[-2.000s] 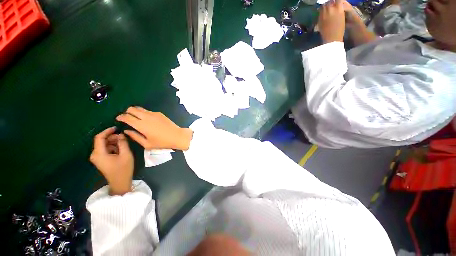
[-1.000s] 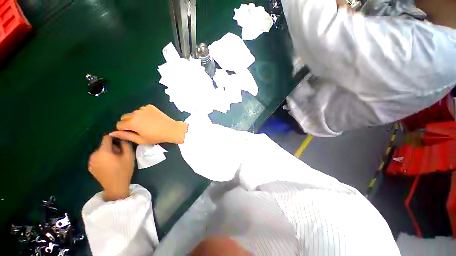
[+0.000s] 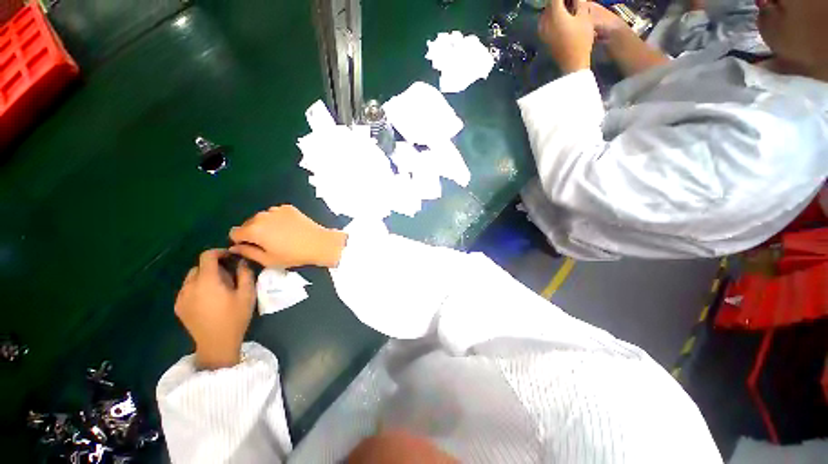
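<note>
My left hand (image 3: 216,304) is closed around a small dark part (image 3: 232,265), mostly hidden by the fingers. My right hand (image 3: 289,237) meets it from the right, its fingertips at the part. A white wipe (image 3: 280,290) hangs below my right hand; its upper edge is hidden, so I cannot tell how it is held. A single shiny dark part (image 3: 211,160) lies on the green surface beyond my hands. A pile of dark and silver parts (image 3: 95,426) lies at the lower left.
A heap of white wipes (image 3: 359,172) lies at the foot of a metal post (image 3: 340,63), with a small clear bottle (image 3: 377,122) among them. A smaller wipe heap (image 3: 459,60) lies beyond. A red tray (image 3: 34,68) is at upper left. A co-worker (image 3: 672,163) works at the right.
My hands stay together around the part with small finger movements. The view has shifted slightly. The co-worker's arm has moved back, so their hands show again.
</note>
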